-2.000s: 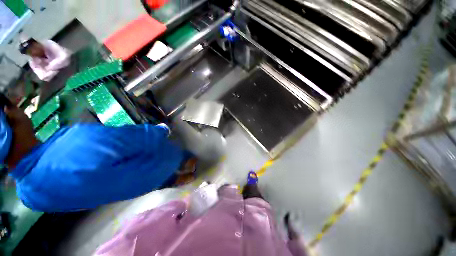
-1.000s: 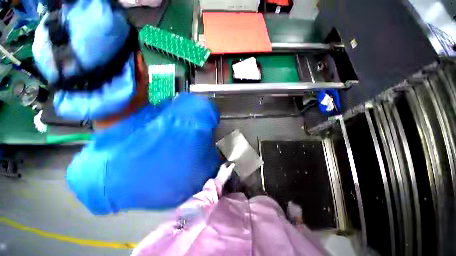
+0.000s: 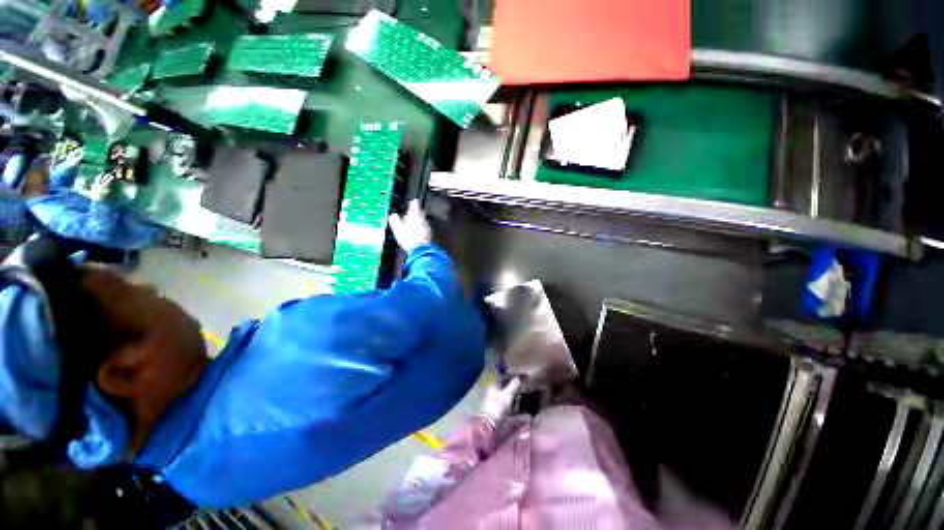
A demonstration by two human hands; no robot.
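A silver-grey square plate, perhaps a stool seat (image 3: 536, 331), lies low in front of me, tilted in the picture. My left hand (image 3: 500, 399), in a pale glove, is at its lower left edge and small in view. Whether the fingers grip the edge cannot be told. My right hand is not seen; only a blurred pinkish patch, perhaps my sleeve (image 3: 683, 502), shows at the bottom edge.
A person in blue (image 3: 331, 383) leans close on my left, a gloved hand beside a long green circuit board (image 3: 370, 197). More boards and dark foam pads (image 3: 300, 205) lie on the green bench. Ahead are the conveyor rail (image 3: 662, 212), red-orange sheet (image 3: 590, 39) and white sheet (image 3: 592, 135); rollers stand right.
My view has moved closer to the bench and conveyor. My left hand remains by the grey plate. The person in blue now reaches toward the long board. The blurred right hand has dropped from clear view.
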